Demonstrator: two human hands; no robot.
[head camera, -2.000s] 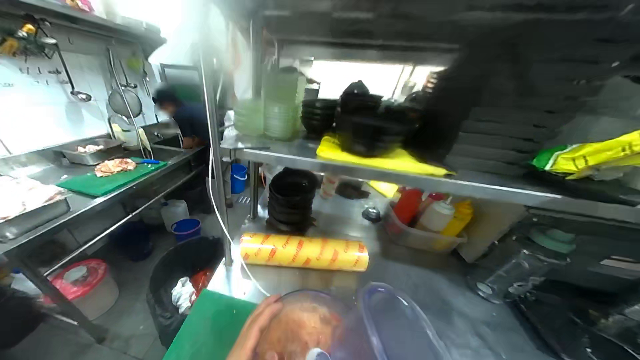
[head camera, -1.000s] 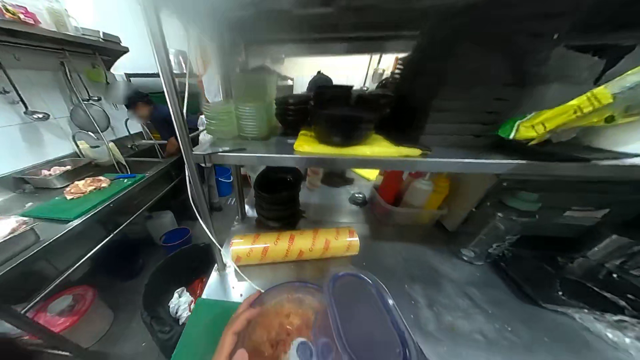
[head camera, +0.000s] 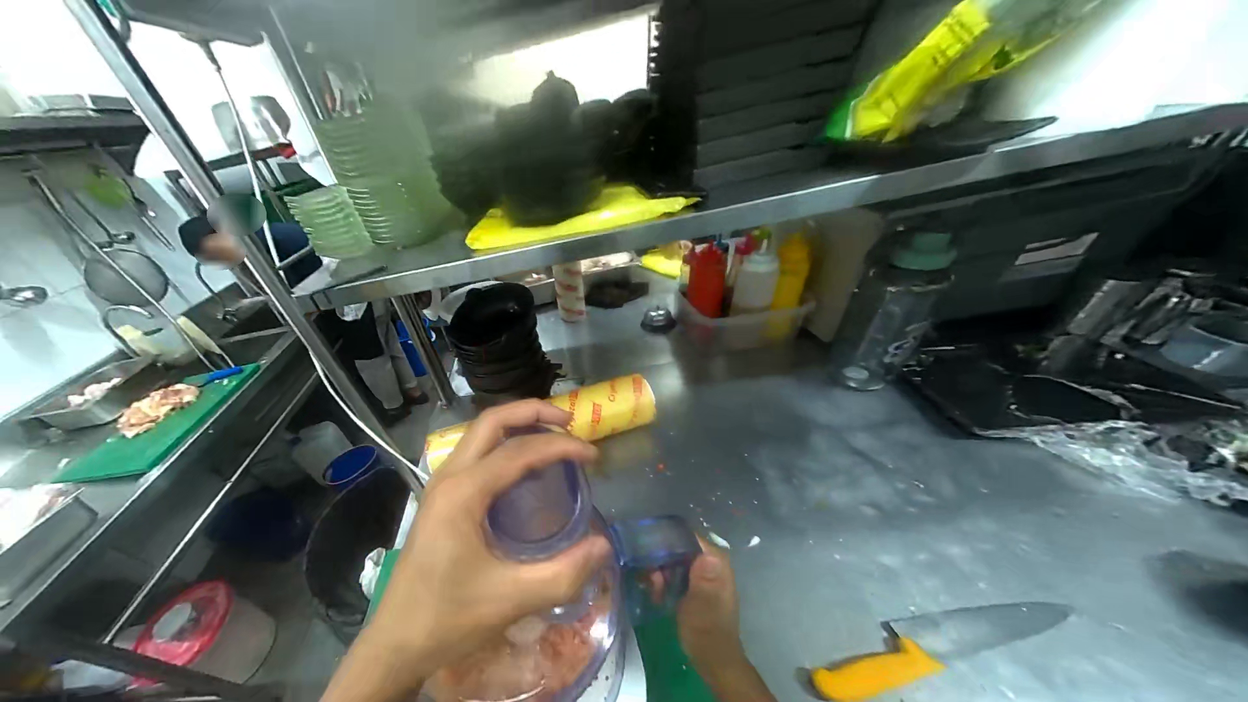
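My left hand (head camera: 487, 526) grips the round top of a clear purple-tinted plastic container (head camera: 541, 502), which looks like a blender or food processor jar. My right hand (head camera: 704, 595) is closed around its bluish handle (head camera: 658, 541). Pinkish-orange food, perhaps minced meat (head camera: 526, 658), shows through the clear wall below my left hand. Behind the hands lies a yellow roll of cling film (head camera: 609, 408), partly covered by my left fingers. A knife with a yellow handle (head camera: 877, 671) rests on the steel table to the right. Part of a green cutting board (head camera: 673, 663) shows beneath the container.
A steel shelf (head camera: 780, 200) crosses above the table, with stacked green containers (head camera: 375, 185) on it. Black bowls (head camera: 497, 336), a tub of sauce bottles (head camera: 746, 322) and a clear bottle (head camera: 892, 312) stand below. At left are a bin (head camera: 356, 546) and a person (head camera: 292, 253) at another counter.
Both hands are now on the container; earlier, only one hand showed at its left side. The container stands differently, its top now under my left hand. The view has turned right, showing the knife.
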